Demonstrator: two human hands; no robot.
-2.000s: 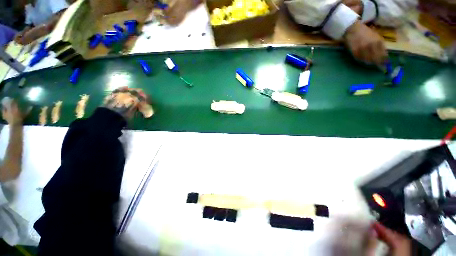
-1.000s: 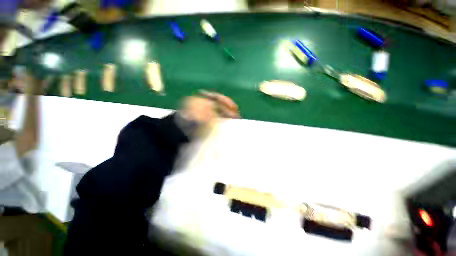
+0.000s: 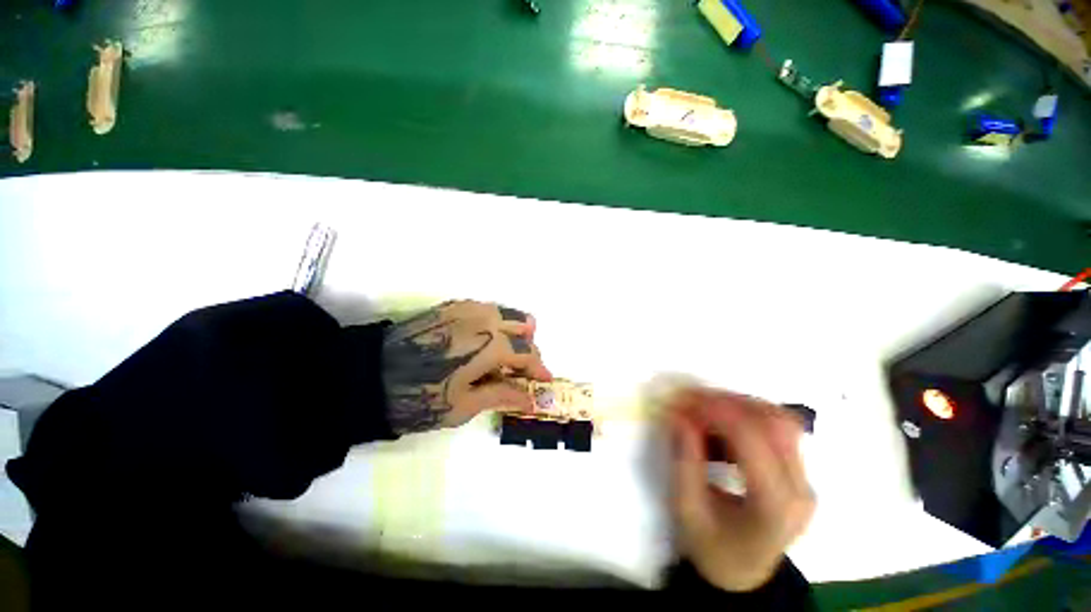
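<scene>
A tan housing [image 3: 560, 399] lies above a notched black fixture block [image 3: 546, 433] on the white bench. My left hand [image 3: 469, 359], tattooed and in a dark sleeve, has its fingertips on the left end of this housing. My right hand [image 3: 736, 472] is blurred, with fingers bent, over the second fixture; it hides most of that fixture and whatever lies there. A small black square [image 3: 797, 416] shows just right of it. Whether my right fingers hold anything cannot be seen.
The green belt [image 3: 395, 120] runs across the back with tan housings [image 3: 680, 116] and blue batteries [image 3: 732, 20]. A black tape dispenser [image 3: 957, 412] with a red lit display stands at right. A shiny metal strip [image 3: 314, 259] lies behind my left sleeve.
My left hand has come back from the belt edge to the left fixture and touches the housing there. My right hand has come into view over the right fixture. The view has shifted.
</scene>
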